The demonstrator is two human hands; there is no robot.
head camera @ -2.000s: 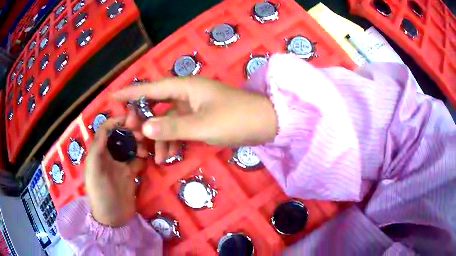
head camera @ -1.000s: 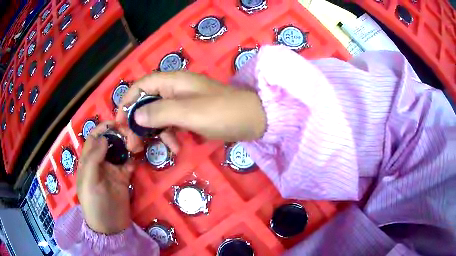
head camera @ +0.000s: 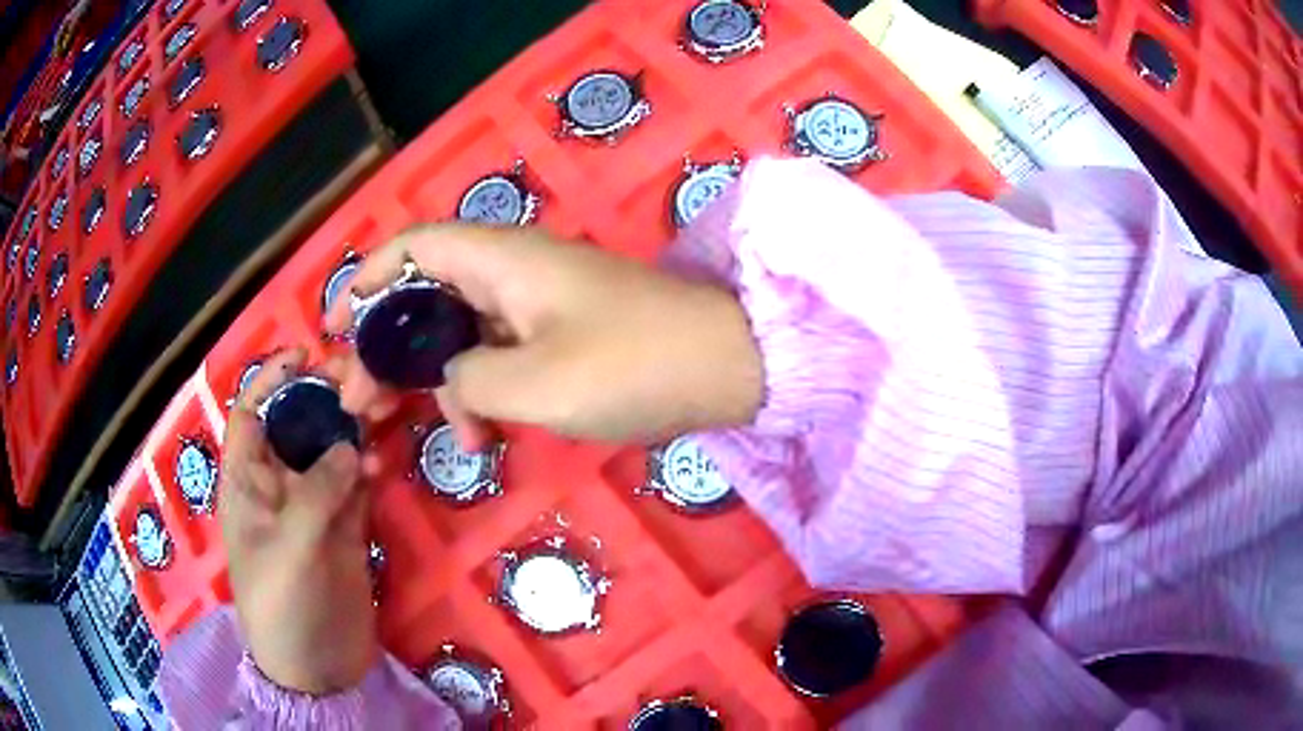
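Observation:
My right hand [head camera: 557, 329] comes in from the right and holds a round smartwatch head [head camera: 413, 334] between its fingers, its black face showing with tiny faint marks. My left hand [head camera: 297, 557] holds another smartwatch head [head camera: 307, 423] just left of and slightly below it, also black face showing. Both are above the red parts tray [head camera: 629, 514]. Most units in the tray show grey-silver case backs, such as one at the upper middle [head camera: 600, 103]. One unit [head camera: 552, 591] looks bright white. Black-faced units [head camera: 829, 647] lie near me.
A second red tray [head camera: 307, 107] with rows of units is at the left. Another red tray [head camera: 1215, 107] is at the upper right. White paper [head camera: 1065, 122] and yellow paper [head camera: 929, 57] lie beside the middle tray. A grey-white device with keys [head camera: 115, 607] is at the lower left.
My right hand has turned its watch head so the black face shows fully. My left hand's watch head has shifted slightly left and its face is turned more into view.

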